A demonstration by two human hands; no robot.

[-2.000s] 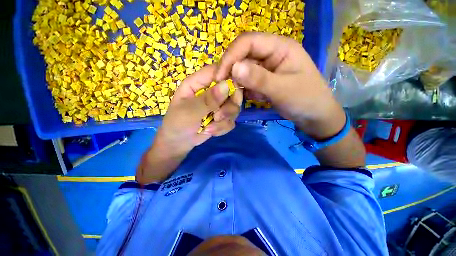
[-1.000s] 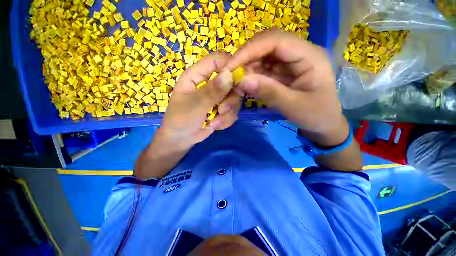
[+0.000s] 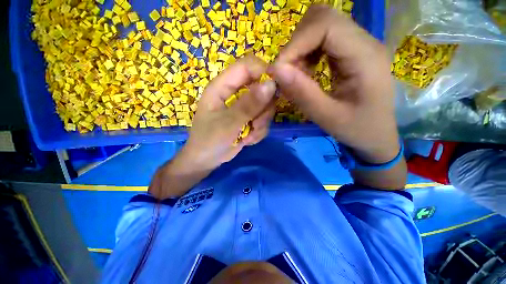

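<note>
My left hand (image 3: 230, 108) is over the front edge of the tray, cupped around several yellow components, with one yellow piece (image 3: 266, 78) between its thumb and index finger. Other yellow pieces (image 3: 244, 131) show between its lower fingers. My right hand (image 3: 344, 83), with a blue wrist band, has its thumb and index fingertips together touching or very near that piece; what they pinch is too small to tell. Many loose yellow components (image 3: 138, 83) lie spread in the blue tray (image 3: 111, 140) behind my hands.
A clear plastic bag (image 3: 444, 75) with a heap of yellow pieces (image 3: 420, 60) lies right of the tray on the dark bench surface (image 3: 438, 131). A red stool (image 3: 431, 164) and another person's grey-clothed part (image 3: 480, 173) are at the right.
My right hand has moved right and slightly forward, its fingers more spread behind the pinch. My left hand has shifted slightly right. The yellow piece at the fingertips is now less visible.
</note>
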